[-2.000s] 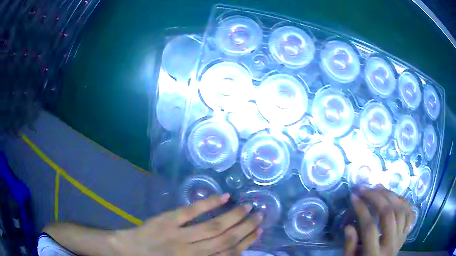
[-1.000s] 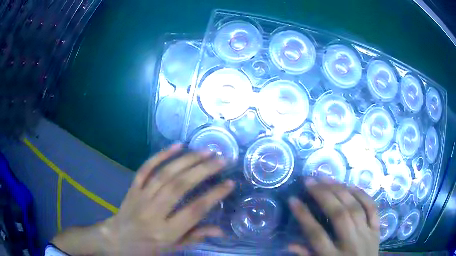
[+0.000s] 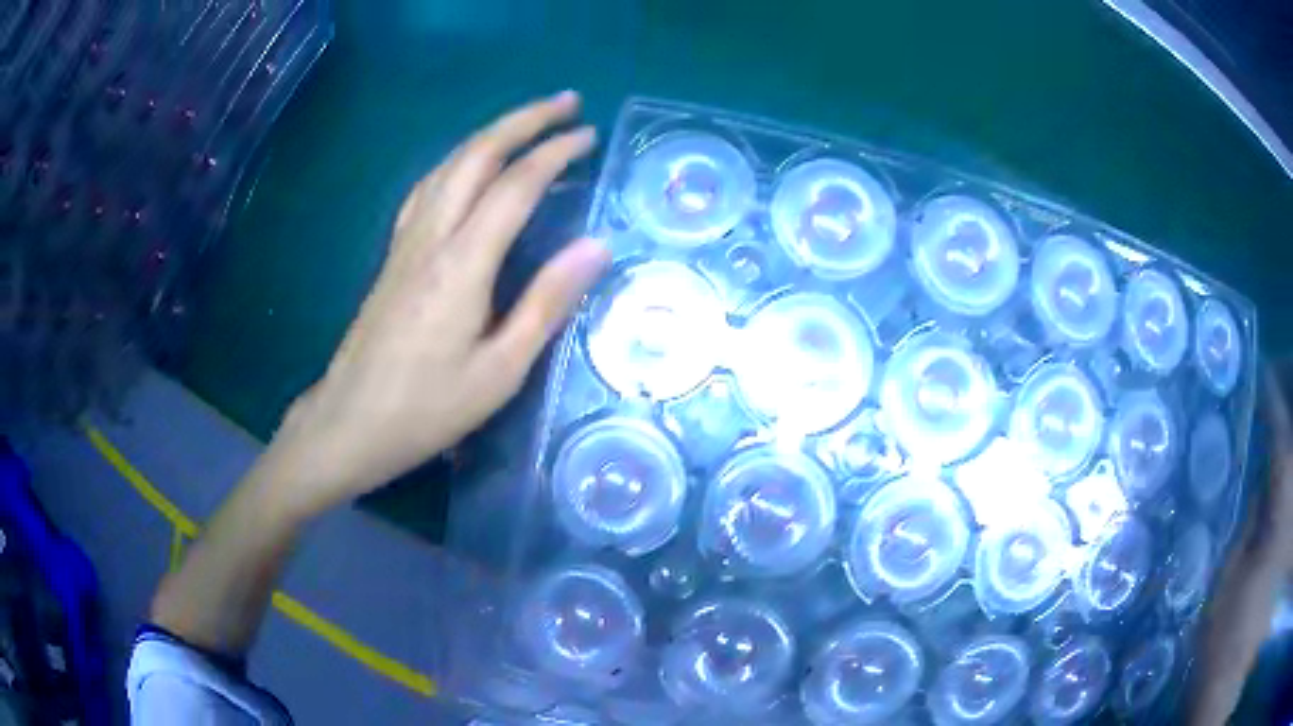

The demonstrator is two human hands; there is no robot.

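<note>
A clear blister tray (image 3: 865, 440) lies tilted on the glossy green mat, its round pockets filled with clear lenses (image 3: 773, 506); several are washed out by glare. My left hand (image 3: 454, 291) is at the tray's upper left corner, fingers apart, fingertips near or at its left edge; whether they touch it I cannot tell. My right hand (image 3: 1255, 596) is at the tray's right edge, blurred and cut off by the frame, so its fingers cannot be made out. Under the tray's lower left part a second clear sheet shows faintly.
Stacked filled trays (image 3: 114, 185) with rows of red marks stand at the left. The green mat (image 3: 468, 57) lies behind the tray. Grey floor with yellow lines (image 3: 348, 645) shows at lower left, with a blue object (image 3: 50, 546) at the left edge.
My left hand has moved up from the tray's lower left to its upper left corner. My right hand has moved right to the tray's right edge. The tray appears lower in view.
</note>
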